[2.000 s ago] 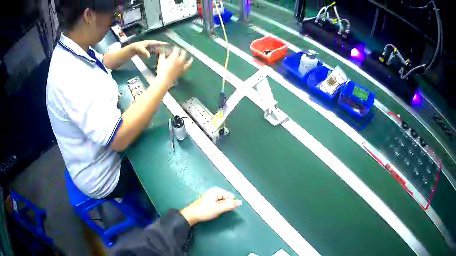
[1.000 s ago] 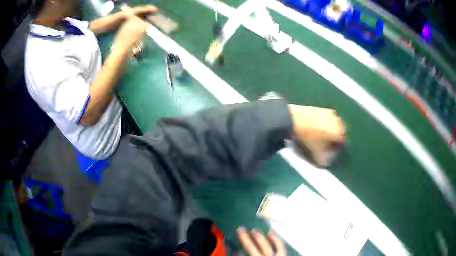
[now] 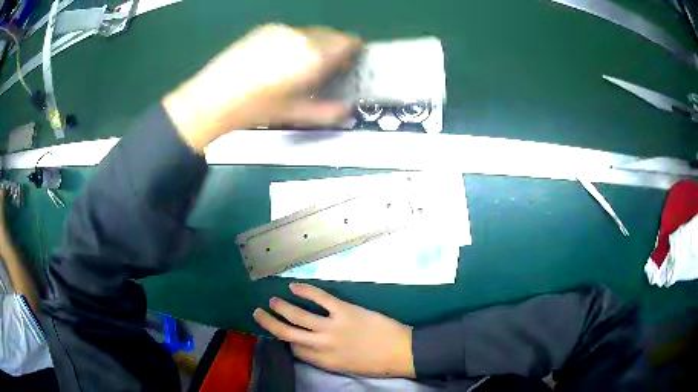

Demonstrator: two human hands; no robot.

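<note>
A long grey plate with several small holes (image 3: 346, 221) lies tilted on white paper sheets (image 3: 417, 264) in front of me. Behind the white strip, a housing with a pale flat top (image 3: 406, 69) shows two dark-and-silver rings on its near side; its left end is hidden. My left hand (image 3: 275, 84) is blurred and reaches over that left end; whether it grips the housing is unclear. My right hand (image 3: 344, 333) is open with fingers spread, near the front edge of the bench, just in front of the plate and not holding it.
A long white strip (image 3: 528, 155) crosses the green surface. Thin pointed tweezers (image 3: 605, 205) and a red-and-white cloth item (image 3: 677, 237) lie right. A pointed metal strip (image 3: 643, 93) lies back right. A small dark bottle (image 3: 50, 178) and a coworker's arm (image 3: 19, 268) are left.
The view has swung right and down onto my own bench spot. The grey plate and my whole right hand now show. My left hand is now over the housing behind the strip.
</note>
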